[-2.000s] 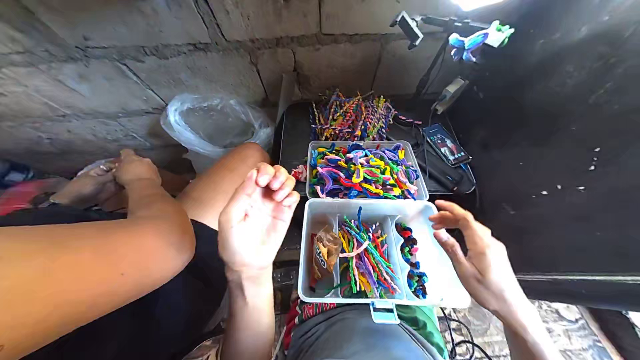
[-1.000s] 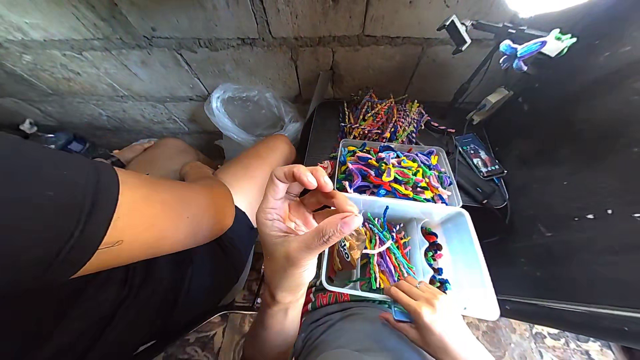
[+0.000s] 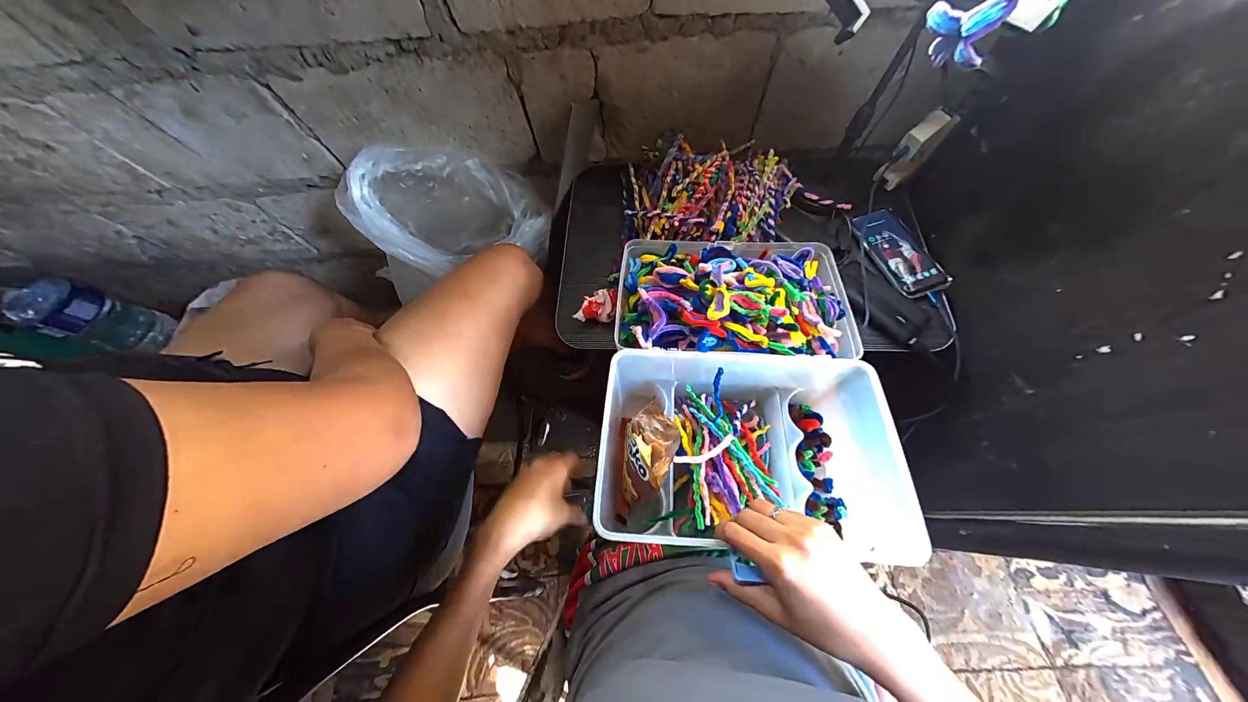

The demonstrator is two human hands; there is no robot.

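A white divided plastic box point(image 3: 882, 458) rests at my lap, holding twisted pipe-cleaner pieces point(image 3: 726, 458) in its middle compartment, a crumpled snack wrapper point(image 3: 651, 448) at left and dark multicoloured twisted pieces point(image 3: 814, 468) at right. My right hand point(image 3: 790, 561) lies over the box's near edge by its blue latch, fingers at the ends of the middle pieces; whether they grip anything is unclear. My left hand point(image 3: 536, 502), slightly blurred, is low and left of the box, apart from it, with nothing visible in it. Behind, a clear tray point(image 3: 850, 336) is full of bent colourful pipe-cleaner pieces.
A pile of twisted pipe cleaners point(image 3: 712, 195) lies behind the tray. A smartphone point(image 3: 902, 253) with cables and a power strip point(image 3: 919, 146) are at right. A clear plastic bag point(image 3: 439, 210) stands by the block wall. Another person's bare knee point(image 3: 497, 283) is close at left.
My left hand has dropped from in front of the box to low at its left. My right hand has gone from the box's right side to its near edge, where it stays.
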